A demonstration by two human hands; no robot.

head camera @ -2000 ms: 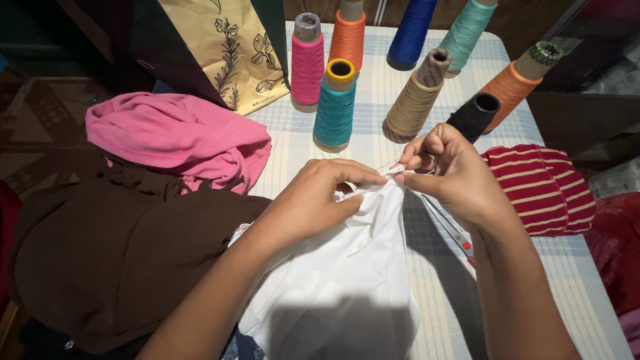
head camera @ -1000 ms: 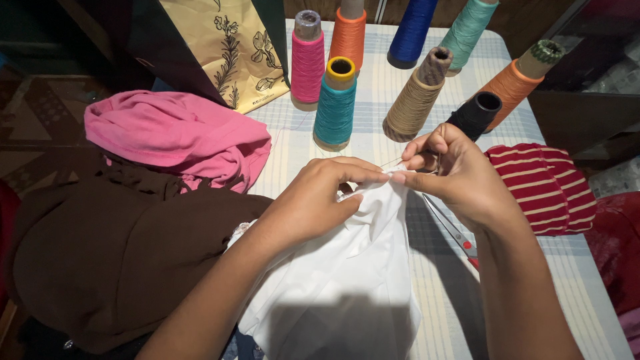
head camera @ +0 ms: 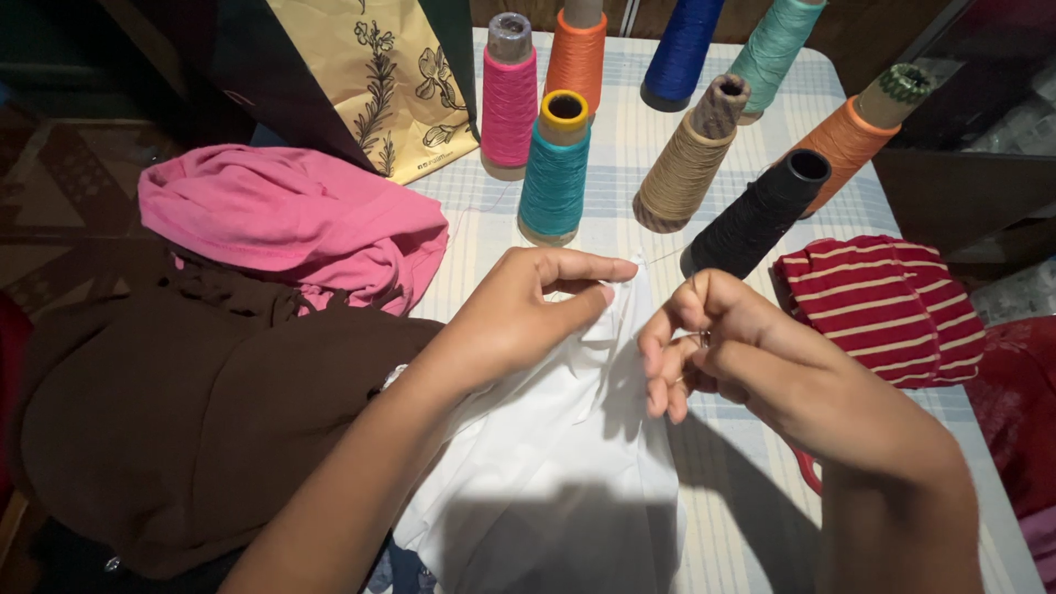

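Observation:
White fabric [head camera: 569, 445] hangs from my left hand [head camera: 536, 313], whose thumb and forefinger pinch its upper edge. My right hand [head camera: 726, 355] is off the cloth, to its right, with the fingers curled and thumb bent in; something small and thin, perhaps a needle, shows at the fingertips. A fine thread [head camera: 668, 257] runs from the cloth's top edge toward the right. Beneath my right wrist, a red handle [head camera: 807, 470], seen in part, lies on the table.
Thread cones stand beyond my hands, among them a teal cone [head camera: 554, 186], a tan cone [head camera: 685, 169] and a black cone [head camera: 751, 219]. Pink cloth [head camera: 289, 206] and brown cloth [head camera: 190, 412] are piled at left, near a paper bag [head camera: 388, 91]. Striped red fabric [head camera: 883, 309] lies at right.
My right hand has come away from the white fabric's edge, toward the right and nearer to me. My left hand still pinches the fabric.

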